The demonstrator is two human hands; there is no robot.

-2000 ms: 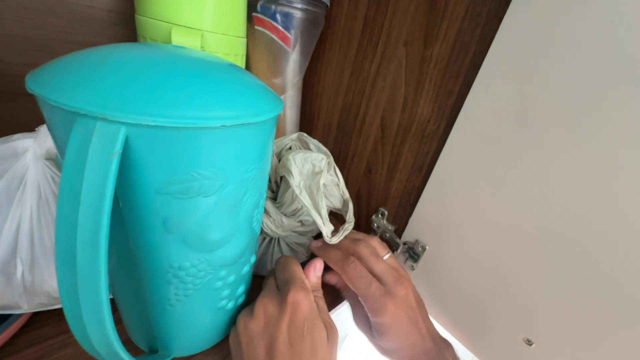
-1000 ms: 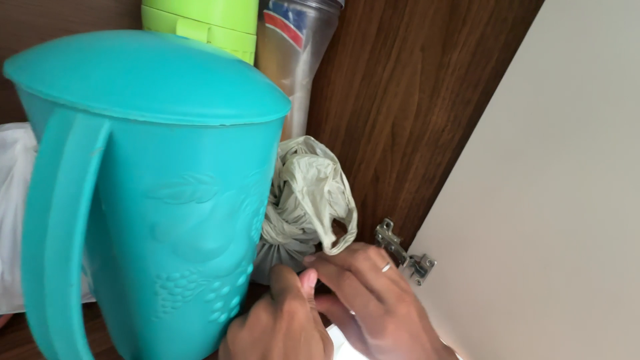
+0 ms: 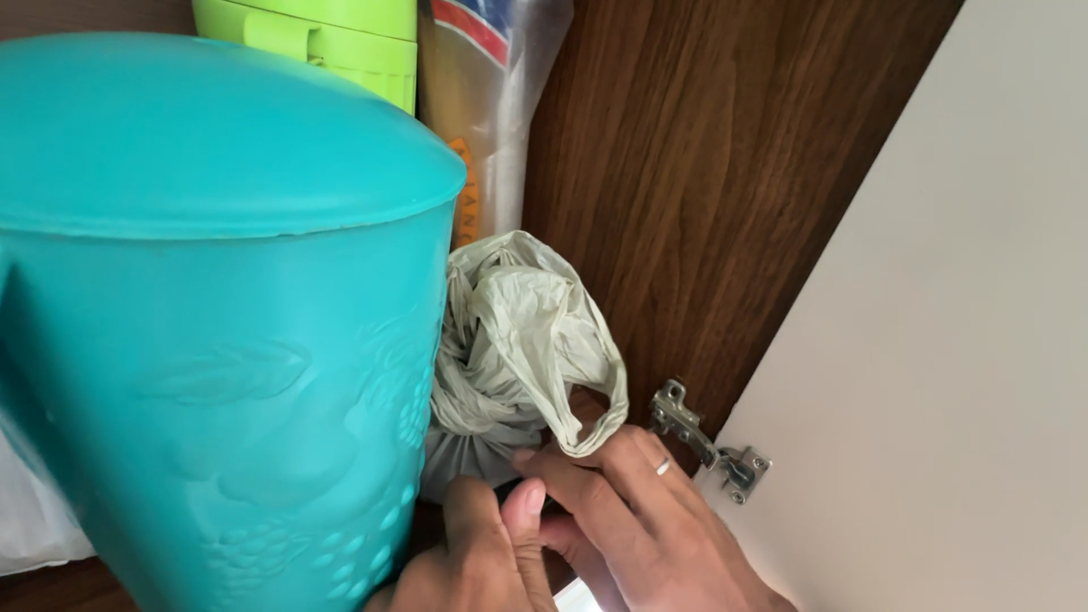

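Both hands are close together at the lower middle, in front of a knotted grey plastic bag [image 3: 484, 391]. My left hand [image 3: 480, 552] has its thumb and curled forefinger pressed together at a small dark item [image 3: 507, 489], mostly hidden by the fingers. My right hand [image 3: 633, 518], with a ring on one finger, bends its fingers toward the same spot, just under the bag's looped handle [image 3: 595, 365]. What its fingertips hold cannot be told. A large turquoise plastic pitcher [image 3: 229, 340] with a lid and embossed fruit stands left of the bag.
Behind the pitcher are a lime-green plastic container [image 3: 357, 51] and a clear plastic bottle [image 3: 501, 110]. A white bag [image 3: 34, 510] lies at far left. The wooden cabinet panel [image 3: 680, 170] and pale door [image 3: 918, 297] meet at a metal hinge [image 3: 710, 442] beside my right hand.
The view has moved closer to the pitcher and the bag. Both hands stay together at the foot of the knotted bag, with little plain change in their pose.
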